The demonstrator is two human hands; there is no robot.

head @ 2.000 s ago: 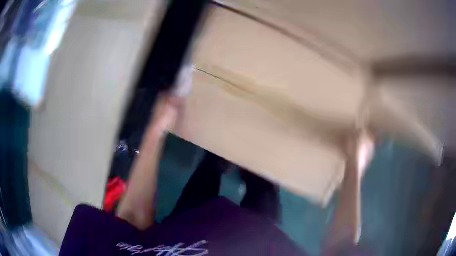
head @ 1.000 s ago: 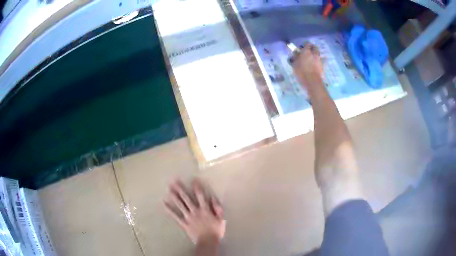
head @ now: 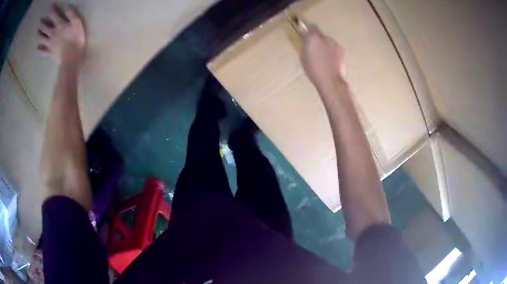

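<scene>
A big brown shipping carton (head: 267, 89) is in front of me on the right, with a wide flat panel and a tape strip across its upper part. My right hand (head: 323, 55) is closed around a pale slim hand tool (head: 300, 24). The tool's tip points up and left at the carton's taped seam; whether it touches cannot be told. My left hand (head: 64, 36) lies on the cardboard-covered bench (head: 119, 39) with its fingers spread and nothing in it.
Another carton flap (head: 439, 180) sticks out at the right. A red plastic stool (head: 136, 224) stands on the green floor (head: 153, 125) at lower left, beside my legs. White boxes or film (head: 6, 213) show at the far left edge.
The view has swung from the bench with the white board to the carton and floor. My right hand has left the printed panel and is over the carton with the tool.
</scene>
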